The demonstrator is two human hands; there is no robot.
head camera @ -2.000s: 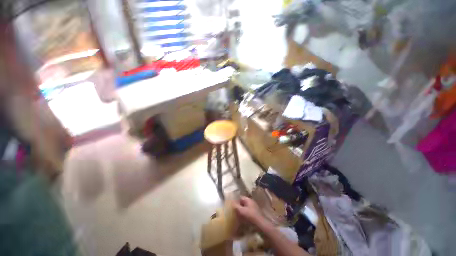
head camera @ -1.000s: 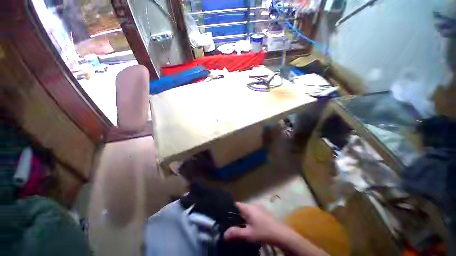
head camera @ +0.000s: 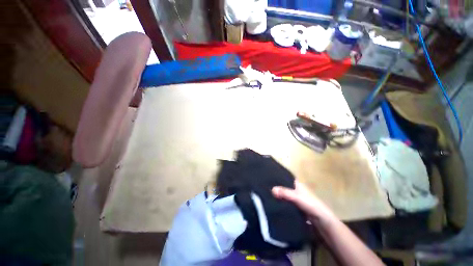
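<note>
A bundle of black cloth pieces (head camera: 254, 174) with pale pieces (head camera: 199, 231) on its left is held over the near edge of the pale worktable (head camera: 186, 140). One piece has a white strip along it. My right hand (head camera: 298, 200) lies on the black bundle from the right, thumb on top, its other fingers hidden. My left hand is not visible; the cloth may hide it. An iron (head camera: 311, 132) with a brown handle lies on the right part of the table.
A blue roll (head camera: 189, 70) and red cloth (head camera: 264, 57) lie at the table's back edge, with white rolls (head camera: 282, 35) behind. A long pink padded board (head camera: 111, 98) stands left. Pale cloth (head camera: 404, 174) lies at the right. Dark green cloth (head camera: 36, 218) is low left.
The view has moved from the stool and cartons to the worktable, which is now close. The black and pale bundle has come up over its near edge, my right hand on it.
</note>
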